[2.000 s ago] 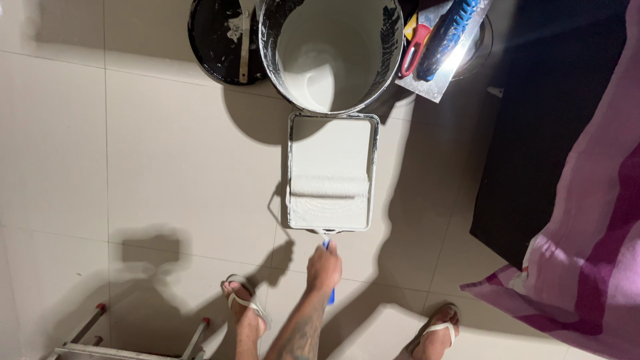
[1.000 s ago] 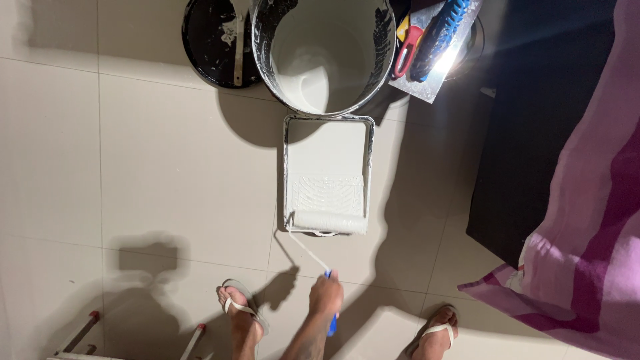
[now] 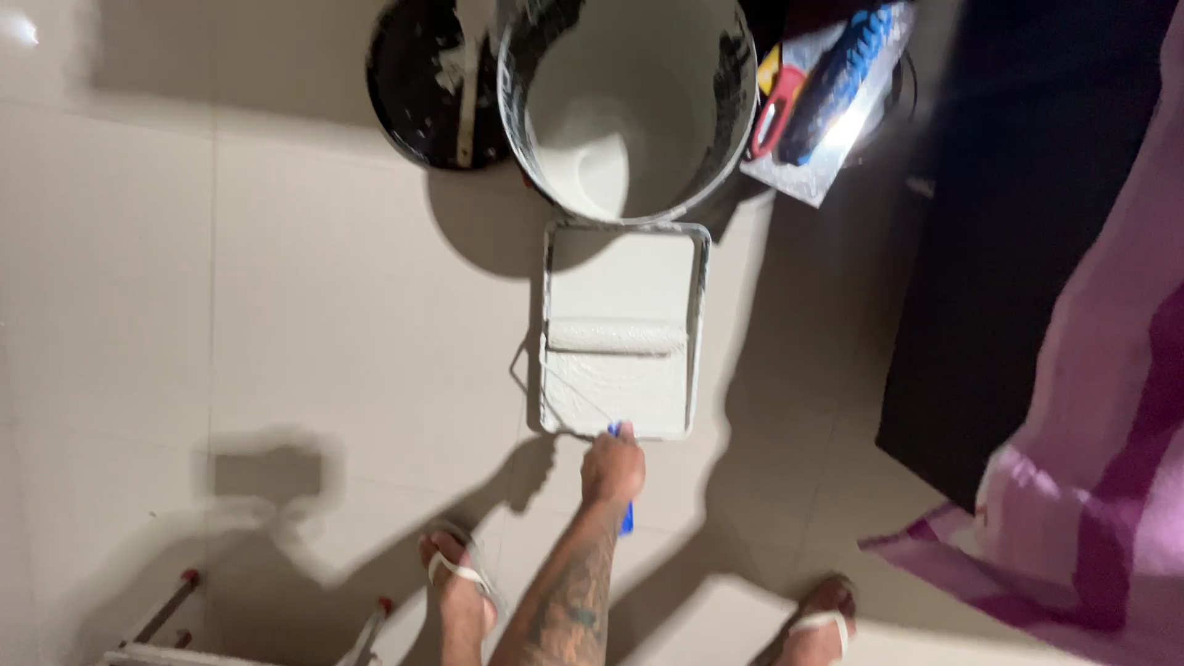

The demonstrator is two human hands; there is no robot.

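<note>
My left hand (image 3: 614, 467) is closed around the blue handle (image 3: 627, 518) of a paint roller. Its white, paint-coated sleeve (image 3: 618, 337) lies crosswise in a paint tray (image 3: 700, 324), around the middle of its length. White paint covers the tray floor, with faint ridges below the sleeve. The thin wire frame runs from the sleeve's left end to the handle. Just beyond the tray stands a large bucket (image 3: 638, 111) with pale paint inside and dark smears on its walls. My right hand is out of view.
A black lid (image 3: 416, 102) holds a paint-stained stick (image 3: 469, 111). Right of the bucket lie a metal trowel (image 3: 805, 190) and a red-handled tool (image 3: 777, 116). Purple cloth (image 3: 1082, 388) hangs over a dark surface at right. Sandalled feet (image 3: 460, 578) flank my arm; metal legs (image 3: 162, 606) stand lower left.
The roller sleeve has moved from the tray's near end to about its middle. My left hand has moved forward with the handle, closer to the tray.
</note>
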